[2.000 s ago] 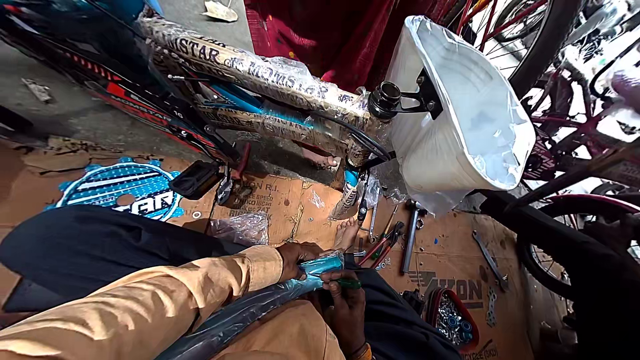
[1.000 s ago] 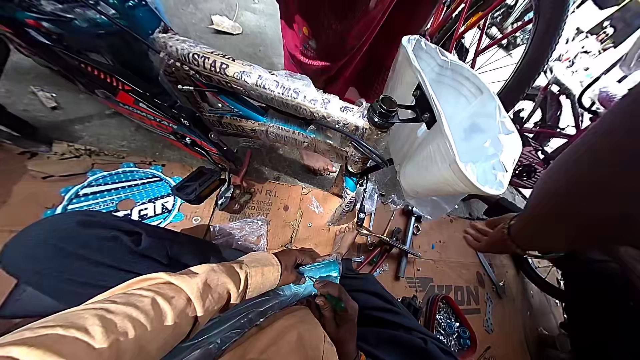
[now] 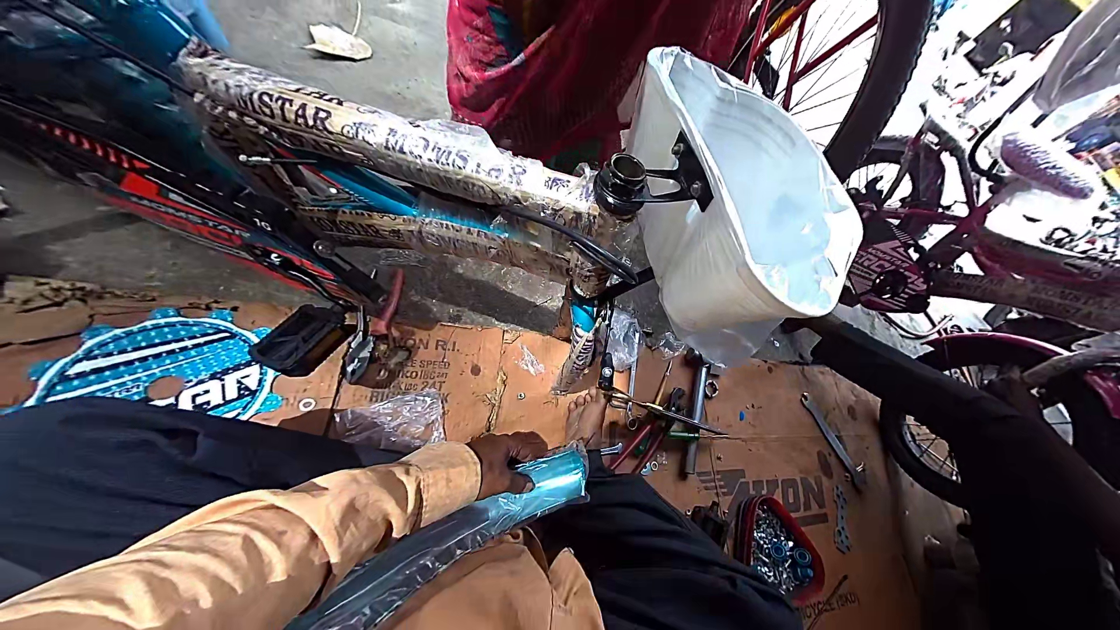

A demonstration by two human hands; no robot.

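My left hand (image 3: 510, 464) is closed around the blue end of a long, curved black-and-blue bicycle part (image 3: 420, 542), possibly a mudguard, wrapped in clear plastic, which lies across my lap. My right hand is not in view. Ahead of my knees stands a blue bicycle frame (image 3: 420, 157) in printed wrapping, with its open head tube (image 3: 623, 179) at the front. A white plastic-wrapped basket (image 3: 744, 192) is fixed there by a black bracket (image 3: 687, 179). Below it, the wrapped fork (image 3: 579, 341) reaches down near my bare foot (image 3: 586, 416).
On the cardboard (image 3: 490, 359) lie red-handled pliers (image 3: 643, 437), a wrench (image 3: 831, 442), a metal bar tool (image 3: 697, 411) and a red tray (image 3: 814, 564) of small hardware. A blue chainring-shaped print (image 3: 157, 363) and black pedal (image 3: 302, 339) are at left. Other bicycles and a dark limb stand right.
My right hand, earlier at the part's blue end with a green thing in it, has left the view. Another person's hand, reaching in from the right a second ago, is no longer visible.
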